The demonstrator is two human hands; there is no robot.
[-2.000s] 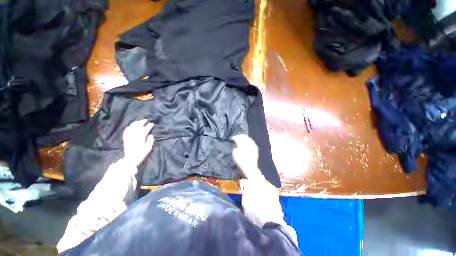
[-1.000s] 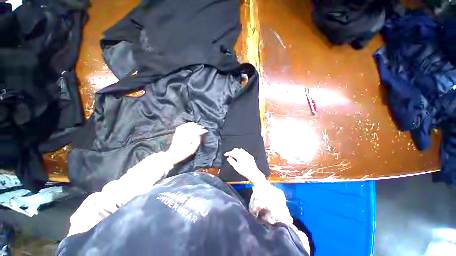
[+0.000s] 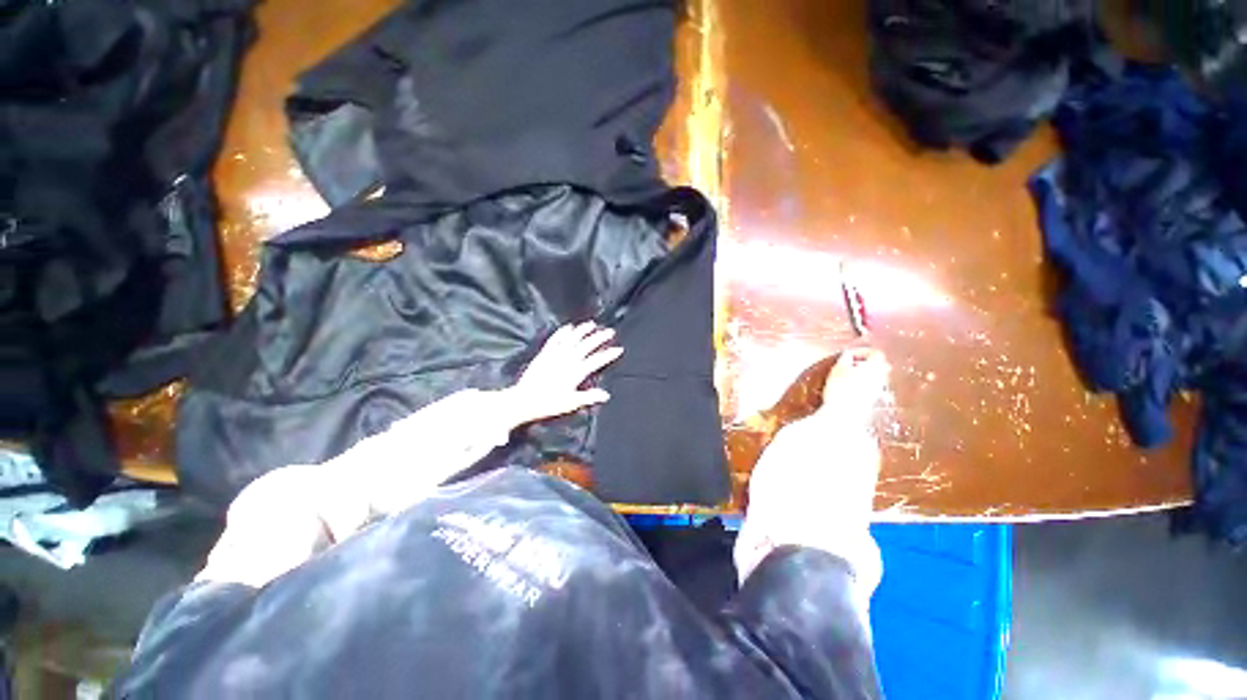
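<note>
A black jacket lies spread on the table in front of me, its shiny wrinkled lining [image 3: 410, 308] facing up and a matte front panel [image 3: 663, 410] folded at the right. My left hand [image 3: 568, 372] rests on the lining beside that panel, fingers spread, holding nothing I can see. My right hand [image 3: 856, 376] is on the bare table right of the jacket, at the lower end of a small red tool [image 3: 856, 304]. It is overexposed, so I cannot tell whether its fingers touch or grip the tool.
A glossy orange-brown table [image 3: 957, 410] has a pale seam. A black garment pile [image 3: 103, 205] lies at the left, a black bundle [image 3: 971, 75] at the far right, and navy garments [image 3: 1142, 246] at the right edge. White papers [image 3: 69, 527] lie lower left; a blue bin [image 3: 944, 588] stands below.
My right hand has moved from the jacket's lower right to the red tool. My left hand first moved right across the lining, then its fingers spread beside the matte panel, which now lies folded over.
</note>
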